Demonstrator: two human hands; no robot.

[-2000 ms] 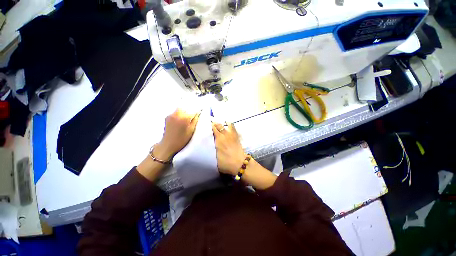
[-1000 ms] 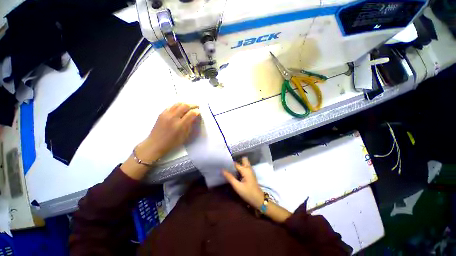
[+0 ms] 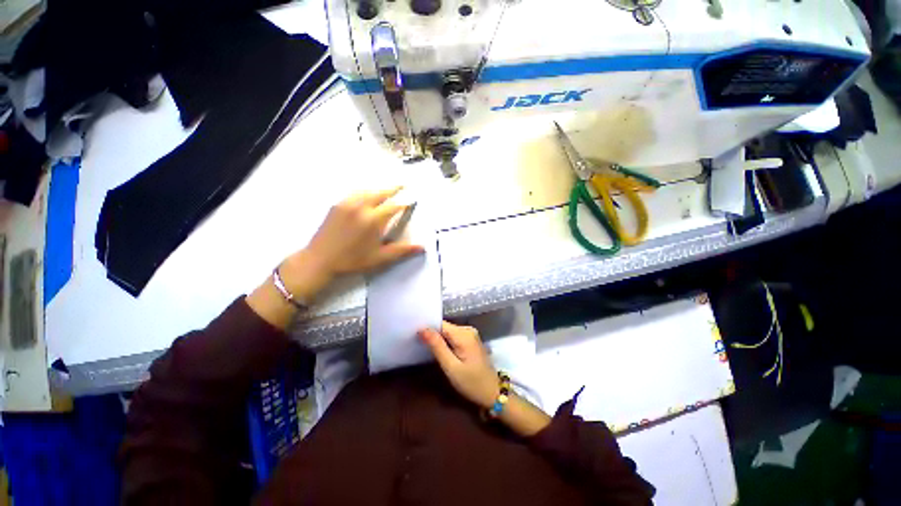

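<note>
A cut panel [image 3: 403,306], pale side up with a dark right edge, runs from near the needle down over the table's front edge. My left hand [image 3: 358,237] lies on its upper part, fingers spread, below the presser foot [image 3: 447,163]. My right hand [image 3: 462,361] pinches its lower right edge near my body. The white sewing machine [image 3: 593,74] stands behind; whether the panel's upper end is under the foot is lost in glare. Scissors [image 3: 605,203] with green and yellow handles lie right of the needle.
Black cut panels [image 3: 188,188] lie on the table at left, with a dark fabric heap [image 3: 89,69] behind. At the table's right are a dark phone-like object [image 3: 788,183] and a white strip [image 3: 728,183]. A blue crate [image 3: 272,420] and a white box [image 3: 632,361] are below the table.
The right hand has moved from beside the left hand near the needle down to the panel's lower edge. The left hand has slid slightly down and spread. The camera view has shifted.
</note>
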